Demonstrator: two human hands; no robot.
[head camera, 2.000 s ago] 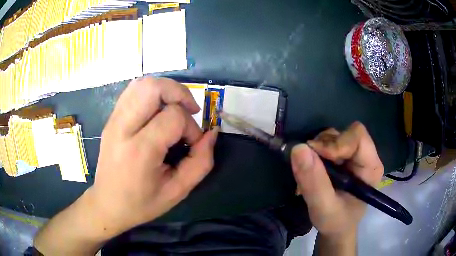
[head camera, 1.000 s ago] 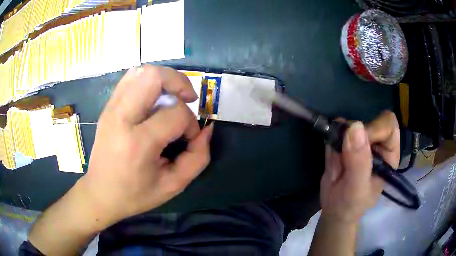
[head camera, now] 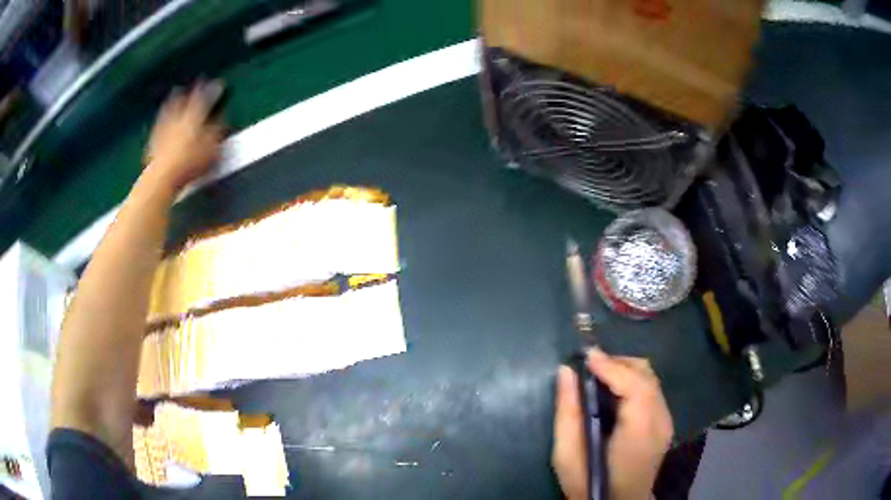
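Observation:
My left hand (head camera: 186,137) is blurred, reaching out over the bright green conveyor belt at the upper left. A dark shape shows by its fingertips; I cannot tell if it is held. My right hand (head camera: 620,415) holds the black soldering iron (head camera: 594,420) upright in view, its silvery tip pointing away from me, just left of the red-and-white tip-cleaning tin (head camera: 647,262). Stacked white LCD modules (head camera: 283,327) with ragged orange edges lie in rows on the dark green mat at the left. The phone unit is not visible on the mat.
A fume fan (head camera: 586,132) stands beyond the tin, with a brown cardboard box piece (head camera: 625,39) above it. The conveyor's white edge rail (head camera: 361,93) curves across. A dark flat item (head camera: 290,21) lies on the belt. Black plastic-like material (head camera: 772,215) is at the right.
The view has swung up and left. My left hand has left the work spot and reached to the conveyor. The phone unit is gone from the mat. The iron has turned upright beside the tin.

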